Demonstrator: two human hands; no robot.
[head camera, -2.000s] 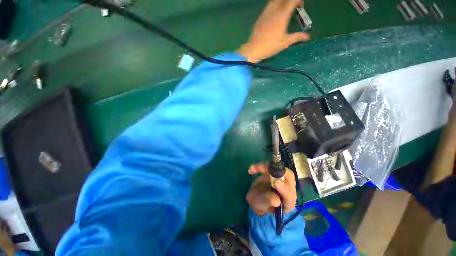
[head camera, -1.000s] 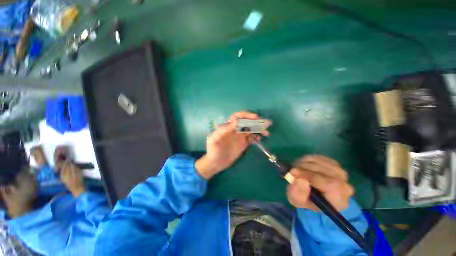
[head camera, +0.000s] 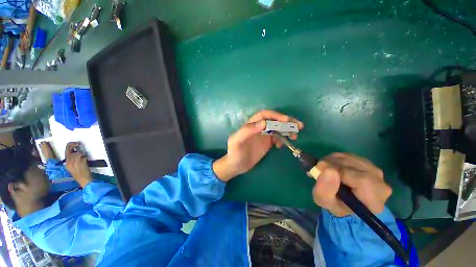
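My left hand (head camera: 249, 143) holds a small silver-white electronic module (head camera: 282, 127) in its fingertips above the green bench mat. My right hand (head camera: 350, 183) is closed around the black handle of a soldering iron (head camera: 313, 168). The iron's metal barrel points up and left, and its tip is at the module's lower edge, close to my left fingers. The exact contact spot is too small to tell. One more silver module (head camera: 137, 97) lies in the upper compartment of the black parts tray (head camera: 168, 78) on the left.
A black box with tan tape strips (head camera: 446, 117) stands at the right, with a small white tray (head camera: 467, 201) cut off by the edge. Blue bins (head camera: 74, 107) and a neighbouring worker (head camera: 68, 208) are at the left. Several modules lie at the top left. A black cable (head camera: 451, 16) crosses the top right.
My left hand came back from the conveyor and now holds a module. The iron has moved from beside the black box to the module. The view has shifted left.
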